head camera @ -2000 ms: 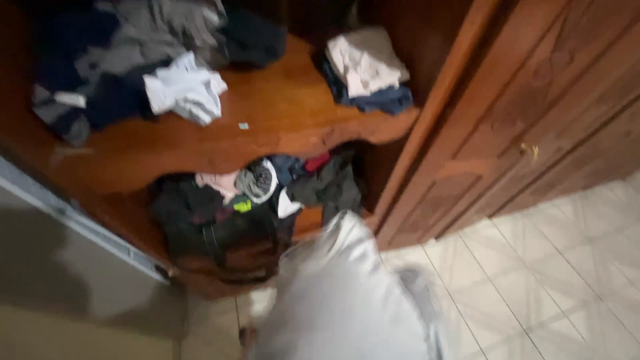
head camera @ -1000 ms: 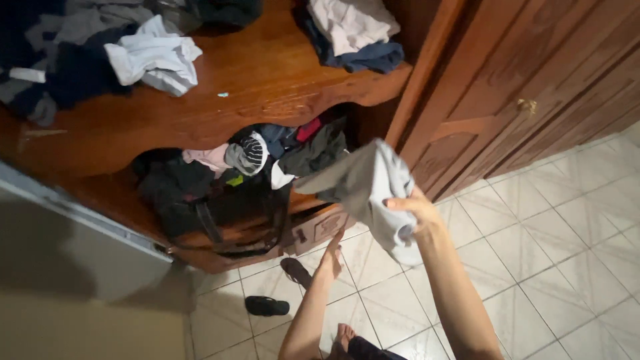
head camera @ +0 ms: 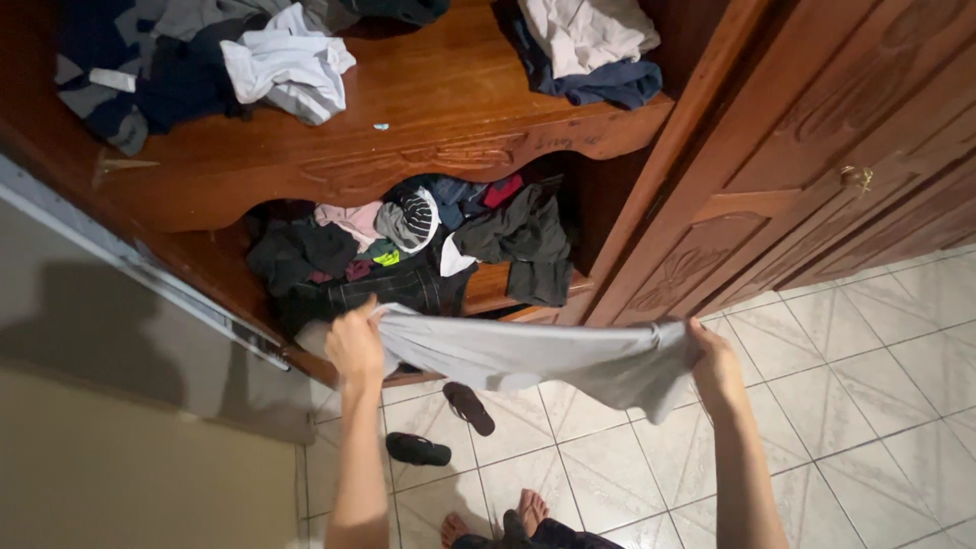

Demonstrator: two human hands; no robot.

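A light grey garment [head camera: 526, 351] is stretched in the air between my two hands, in front of the wooden wardrobe's lower compartment. My left hand [head camera: 357, 343] grips one end, and my right hand [head camera: 717, 366] grips the other, with the cloth sagging between them. Behind it, a jumbled pile of clothes [head camera: 305, 248] fills the lower compartment, with a dark grey garment [head camera: 518, 232] on its right side. On the shelf above lie a crumpled white garment [head camera: 293, 65], dark blue and grey clothes [head camera: 183, 69], and a beige garment [head camera: 591, 34] over a navy one [head camera: 618, 82].
Carved wooden wardrobe doors [head camera: 793, 175] with a brass-coloured knob [head camera: 855, 178] stand at the right. Two dark flip-flops [head camera: 468, 409] [head camera: 418, 449] lie on the tiled floor [head camera: 862, 396] near my bare feet [head camera: 533, 506]. A wall [head camera: 137, 465] is at the lower left.
A second ago only my right hand held the grey garment, bunched up, while my left hand was lower beside it. Now both hands hold it spread wide, my left hand having moved up and left.
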